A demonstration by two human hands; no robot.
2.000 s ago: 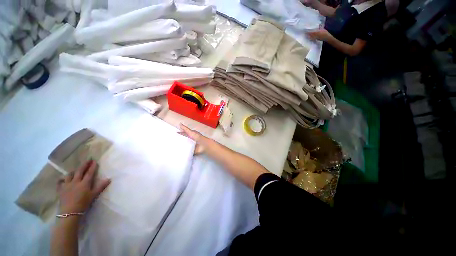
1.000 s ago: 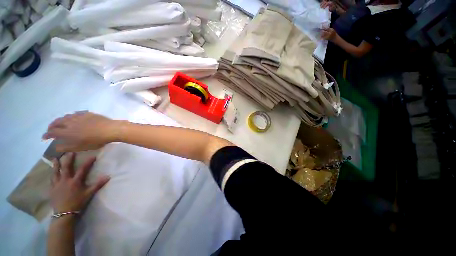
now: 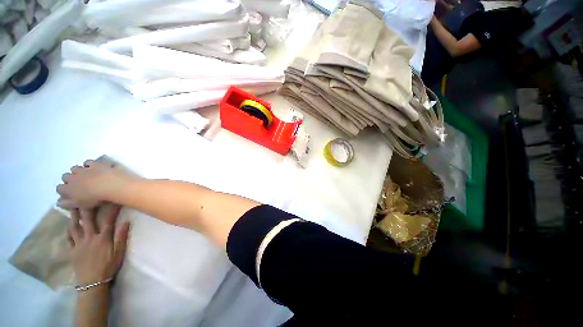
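Note:
A beige fabric tote bag (image 3: 41, 252) lies flat at the left, partly under a thin white wrapping sheet (image 3: 172, 255). My left hand (image 3: 96, 249) lies palm down on the bag and sheet edge, fingers spread. My right hand (image 3: 89, 185) reaches across to the left, just beyond my left hand's fingertips, over the bag's darker band; its fingers are bent and whether they hold anything is hidden. A red tape dispenser (image 3: 256, 128) with a yellow-cored roll stands beyond my right forearm. A yellow tape roll (image 3: 339, 152) lies flat beside it.
A stack of beige tote bags (image 3: 358, 70) lies at the far right. Rolled white tubes (image 3: 192, 76) are heaped at the far side, near a dark tape roll (image 3: 29, 75). A cardboard box (image 3: 409, 211) and green crate (image 3: 470, 172) stand right of the table. Another person's arm (image 3: 455, 43) shows beyond.
My right hand has moved from the sheet's right edge across to the bag beside my left hand, and has shifted slightly nearer since one second ago. My left hand has stayed on the bag.

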